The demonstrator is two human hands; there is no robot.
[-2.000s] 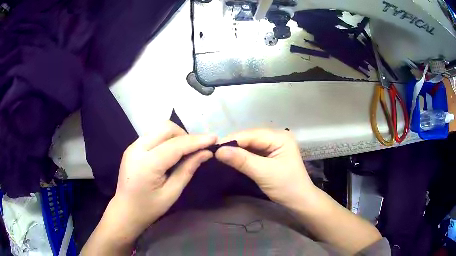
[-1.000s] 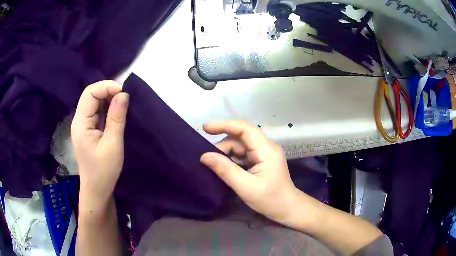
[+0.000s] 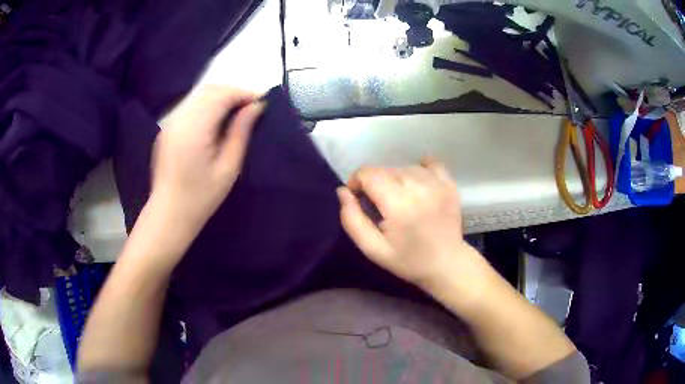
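Observation:
A dark purple garment panel [image 3: 263,202] hangs between my hands, over the front edge of the machine bed and my lap. My left hand [image 3: 203,150] pinches its upper corner near the bed's metal plate and is slightly blurred. My right hand [image 3: 405,217] holds the panel's slanting edge between thumb and fingers, lower and to the right. The needle area [image 3: 405,26] of the sewing machine lies above, at the top of the view, with no cloth from my hands under it.
More dark purple cloth [image 3: 60,135] is heaped at the left. Dark strips [image 3: 503,52] lie right of the needle area. Scissors [image 3: 584,161] with orange-yellow and red handles and a blue tray [image 3: 650,191] with a clear bottle are at the right. A blue basket [image 3: 75,307] is lower left.
My left hand has carried the panel's corner up and to the right, toward the metal plate. My right hand has moved slightly right and closed on the edge.

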